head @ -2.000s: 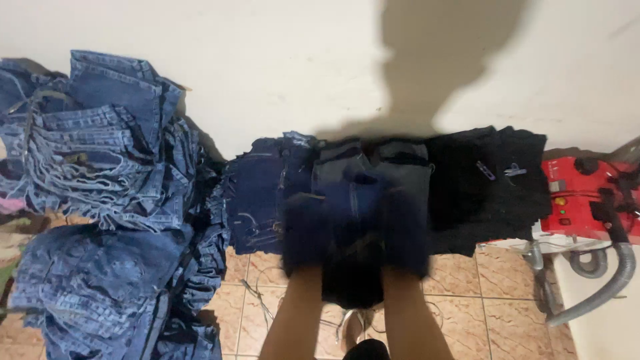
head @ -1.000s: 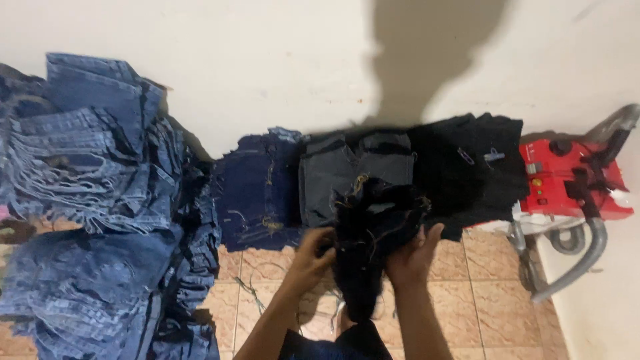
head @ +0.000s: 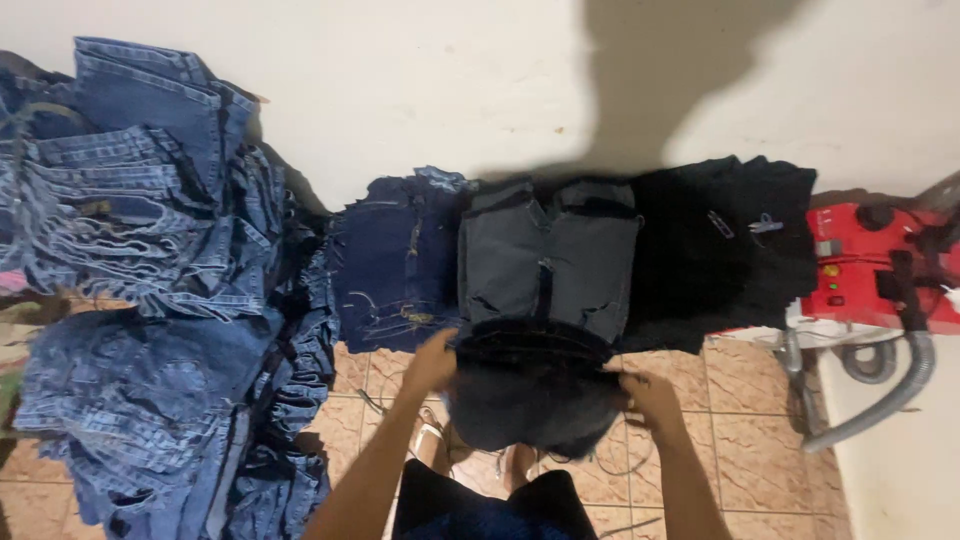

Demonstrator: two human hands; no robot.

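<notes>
A black denim garment (head: pixel 536 397) hangs spread out between my hands, its curved upper edge lying over the lower part of dark grey denim shorts (head: pixel 589 262). My left hand (head: pixel 435 361) holds its left edge, and my right hand (head: pixel 643 394) is at its right edge with the fingers bent. To the left of the grey shorts lies a stack of navy denim pieces (head: pixel 382 270) with loose threads. Black fabric (head: pixel 675 277) lies to their right, with a small clip (head: pixel 721 224) and thread snips (head: pixel 766 224) on top.
Tall heaps of blue denim garments (head: pixel 142 367) fill the left side. A red machine (head: pixel 855 262) with a grey flexible hose (head: pixel 892 405) stands at the right by the wall (head: pixel 420 82). Loose threads lie on the tiled floor (head: pixel 750 450) around my feet.
The black garment, bunched between my hands a second ago, is now spread flat and wide. My hands have moved farther apart. More of the grey shorts shows.
</notes>
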